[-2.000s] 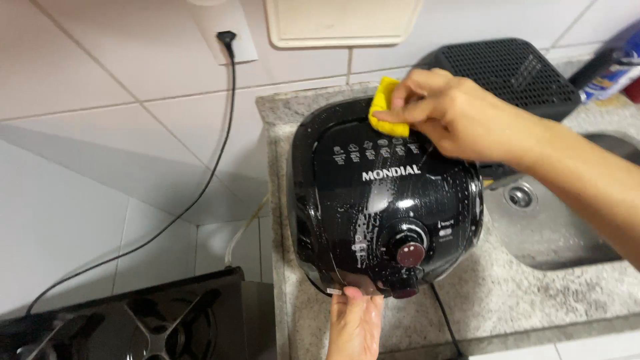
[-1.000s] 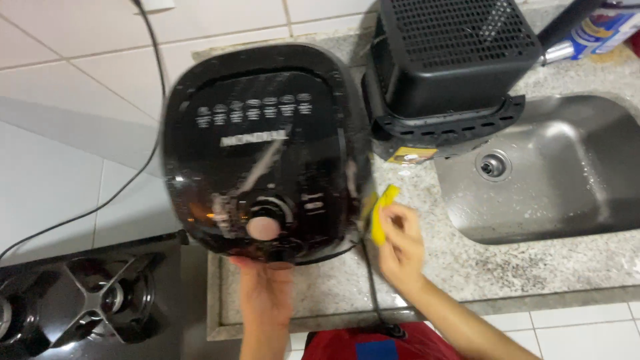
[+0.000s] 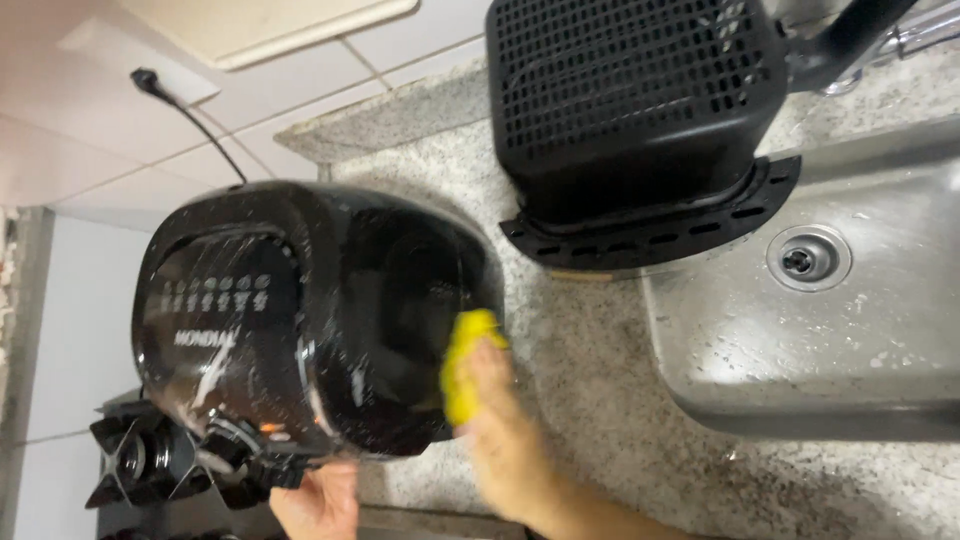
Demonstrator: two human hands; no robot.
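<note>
A black Mondial air fryer body (image 3: 390, 300) with wet, soapy streaks sits at the left part of the counter, its side turned toward me. Under its lower front edge my left hand (image 3: 319, 501) supports it, fingers partly hidden below the body. My right hand (image 3: 495, 420), blurred, holds a yellow sponge or cloth (image 3: 469, 364) against the right side of the air fryer. The control knob (image 3: 231, 441) shows low on the front panel.
The black air fryer basket (image 3: 637, 172) lies upside down beside the stainless steel sink (image 3: 765, 375). A gas stove (image 3: 157, 457) is at the lower left. A plug (image 3: 146, 79) with a black cord is in the wall. The granite counter (image 3: 585, 352) is wet.
The yellow sponge or cloth has gone from the air fryer's top front to its right side. The air fryer has been turned, so its side now shows. The view has shifted.
</note>
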